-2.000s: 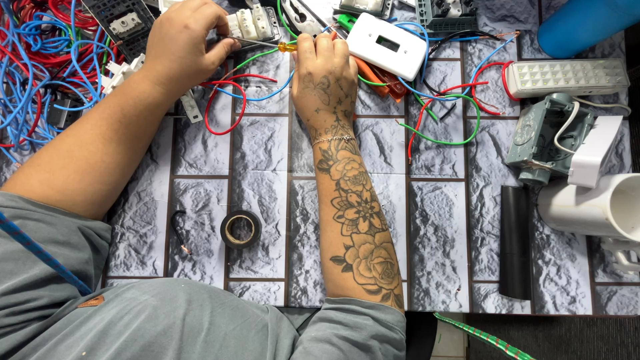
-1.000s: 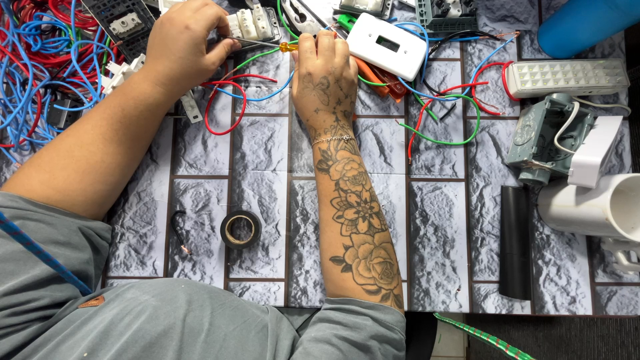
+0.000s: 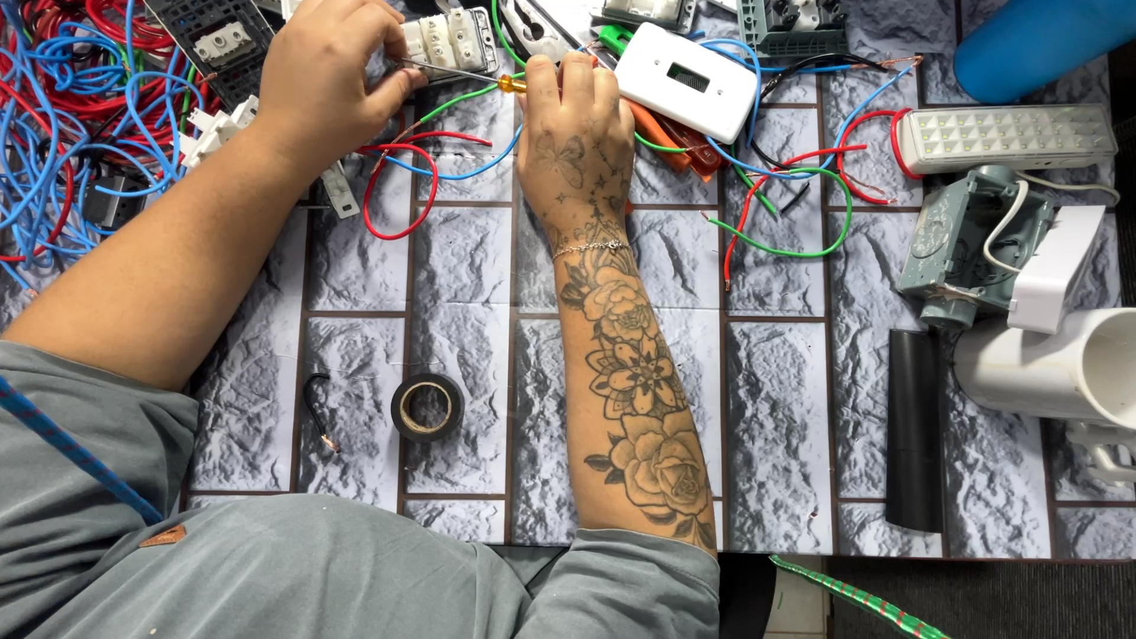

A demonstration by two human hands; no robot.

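Note:
Near the top edge, my right hand (image 3: 575, 133) is closed around the yellow handle of a screwdriver (image 3: 509, 84), whose thin shaft points left. The shaft reaches the fingertips of my left hand (image 3: 333, 75), at the lower left edge of a wall-plate module with white inserts (image 3: 448, 40). What exactly the left fingers grip is hidden. Below the module, red, green and blue wires (image 3: 435, 182) curl over the table. A white cover plate (image 3: 688, 82) with a rectangular slot lies right of my right hand, on orange-handled pliers (image 3: 661, 146). Other pliers (image 3: 532, 31) lie above that hand.
Tangled red and blue wires (image 3: 80, 115) fill the upper left. At the right are an LED emergency light (image 3: 1007, 138), a grey junction box (image 3: 958, 240), a white mug (image 3: 1021, 368) and a black tube (image 3: 914, 430). Black electrical tape (image 3: 428, 406) and a short black wire (image 3: 315, 413) lie nearer.

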